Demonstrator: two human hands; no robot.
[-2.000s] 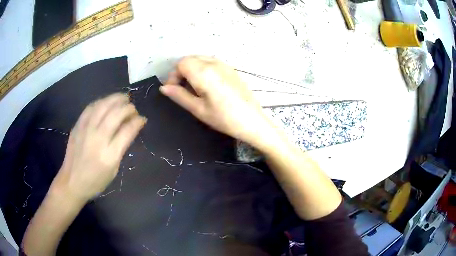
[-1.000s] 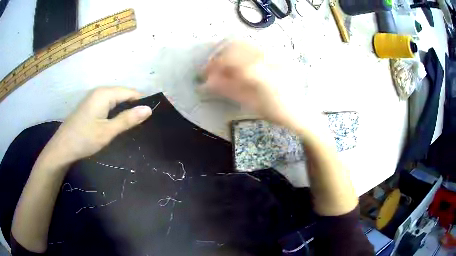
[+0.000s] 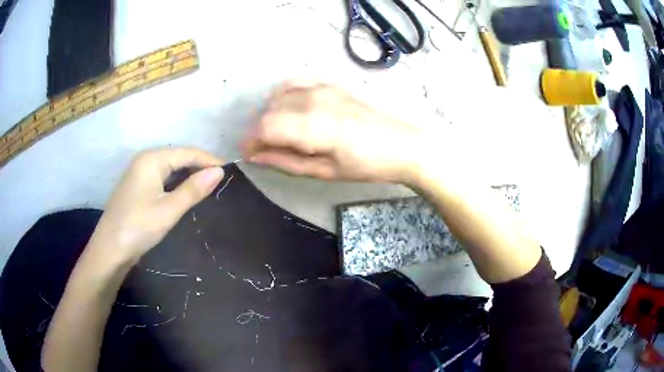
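Note:
A dark garment piece (image 3: 218,320) with white stitch lines and loose thread loops spreads over the lower left and centre. My left hand (image 3: 156,200) pinches its upper pointed corner between thumb and fingers. My right hand (image 3: 327,134) is just right of that corner, fingers curled together and slightly blurred. A short bright glint, needle or thread, shows between the two hands; I cannot tell which it is.
A speckled slab (image 3: 400,231) lies under my right forearm. A wooden ruler (image 3: 102,91) is at upper left. Black-handled shears (image 3: 382,36), a wooden-handled tool (image 3: 493,58), a dark cone (image 3: 530,25), a yellow thread cone (image 3: 571,87) and a clear bag (image 3: 588,134) are at upper right.
My left hand has come to the cloth's upper corner and stays pinched there. My right hand went out to the right, then came back left beside the corner. Cloth and table things sit lower in view.

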